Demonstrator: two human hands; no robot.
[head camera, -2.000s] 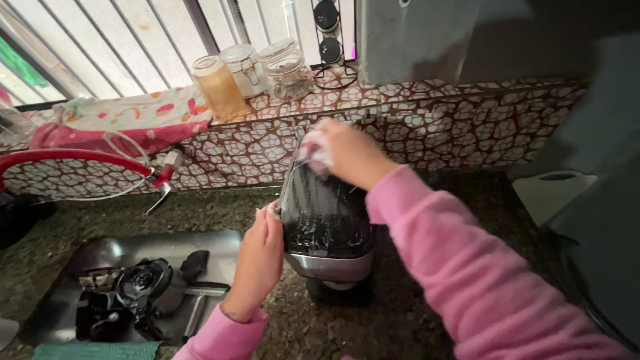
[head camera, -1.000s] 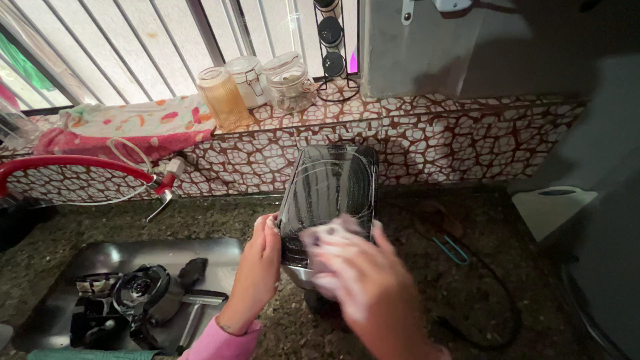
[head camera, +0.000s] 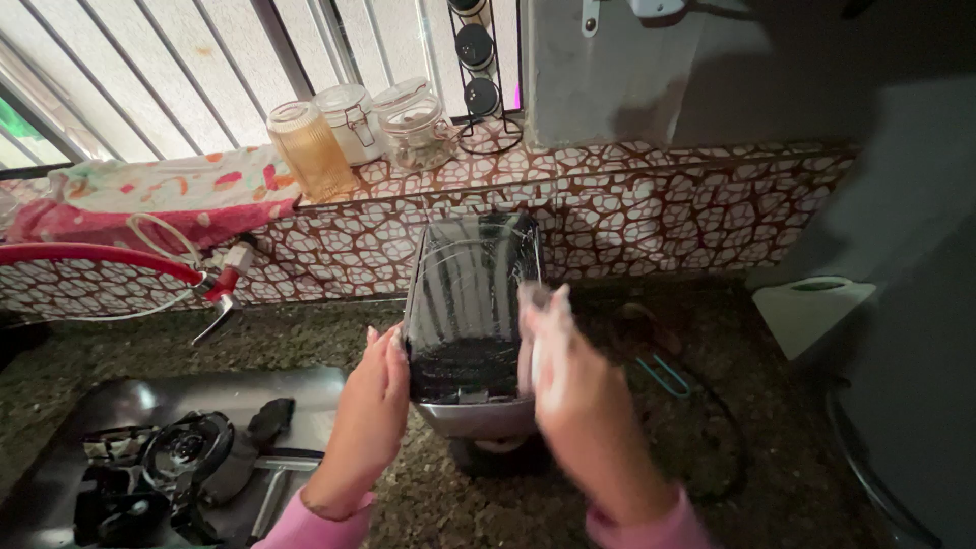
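A black and silver countertop appliance, perhaps a coffee maker (head camera: 473, 305), stands on the dark stone counter against the tiled ledge. Wet-looking streaks cover its glossy black top. My left hand (head camera: 374, 404) rests against the left side of the appliance, its fingertips on the edge. At the right side, my right hand (head camera: 579, 396) presses a pale cloth (head camera: 537, 335) to the edge of the top; hand and cloth are blurred. The lower front of the appliance is dark and partly in shadow.
A metal sink (head camera: 305, 389) at the left holds several black parts and a squeegee-like tool (head camera: 274, 488). A red faucet hose (head camera: 99, 255) reaches over it. Glass jars (head camera: 415, 126) and a spice rack (head camera: 480, 95) stand on the ledge. A cable (head camera: 732, 427) lies at the right.
The right hand with the cloth has gone from the far end of the top, to its near end, and now to its right side. The left hand has stayed at the left side.
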